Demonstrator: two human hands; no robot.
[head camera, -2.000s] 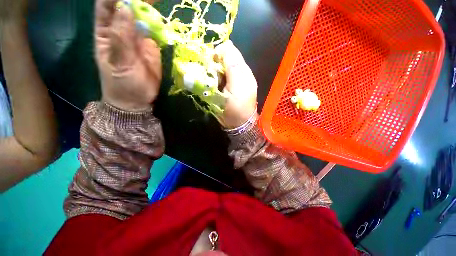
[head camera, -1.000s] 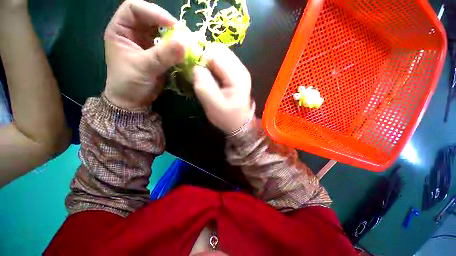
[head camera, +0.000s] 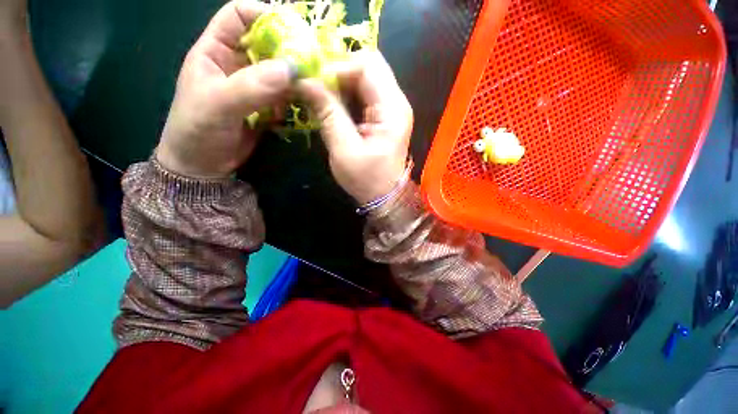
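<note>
My left hand (head camera: 214, 105) and my right hand (head camera: 372, 133) are close together at the upper middle, thumbs near each other. Both grip a yellow-green moulding (head camera: 283, 40) with thin branching waste (head camera: 356, 32) around it. Its upper part meets the picture's top edge. Fingers hide part of it, and I cannot tell figure from waste under them. Small waste shreds hang below the thumbs. One pale-yellow figure (head camera: 506, 149) with white eye-like balls lies in the orange-red basket (head camera: 558, 242) to the right of my right hand.
Black strap bundles (head camera: 619, 319) lie on the dark-green table (head camera: 311, 218) at lower right, by a small blue-handled tool (head camera: 674, 339). Another person's bare arm (head camera: 40, 154) is at the left edge. Something blue (head camera: 275, 285) shows below the table edge.
My left hand went from open beside the moulding to gripping it, and both hands came together. The moulding has turned, with less of the web visible. The basket appears shifted slightly.
</note>
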